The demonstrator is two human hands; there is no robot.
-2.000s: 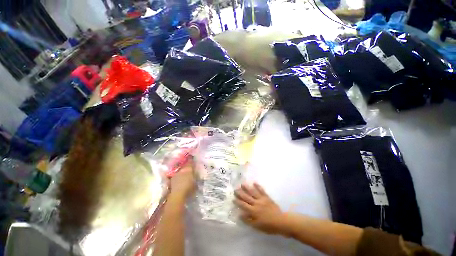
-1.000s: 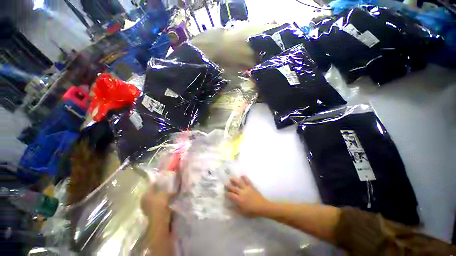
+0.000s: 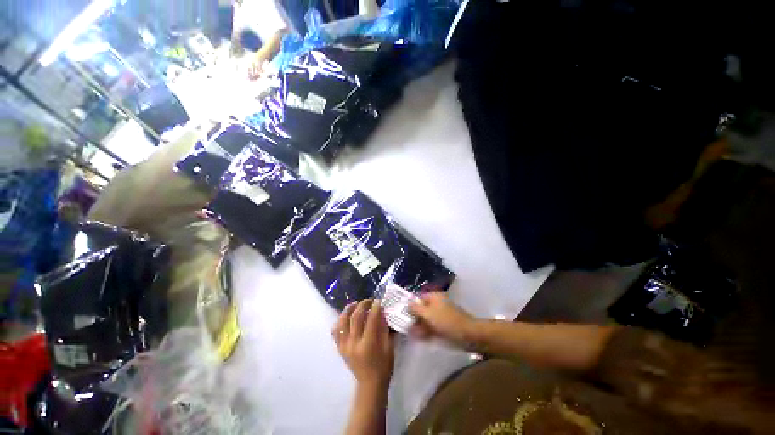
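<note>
A black garment in a clear glossy polybag (image 3: 412,257) lies on the white table in front of me, with a white label (image 3: 353,251) showing through. My right hand (image 3: 440,318) grips a small white striped piece (image 3: 398,309), perhaps a sticker or printed card, at the bag's near edge. My left hand (image 3: 364,336) is at the same edge, just left of it, fingers bent; whether it grips the bag is hidden.
More bagged black garments (image 3: 259,200) lie beyond and at the left (image 3: 102,297). A large black garment pile (image 3: 578,127) fills the right. Crumpled clear bags (image 3: 183,382), a yellow strip (image 3: 227,333) and red plastic (image 3: 21,378) are at the left. Blue plastic (image 3: 408,21) is at the far end.
The view has swung right. My hands have left the empty bags and are at the near edge of the bagged garment. My right hand now grips the white piece.
</note>
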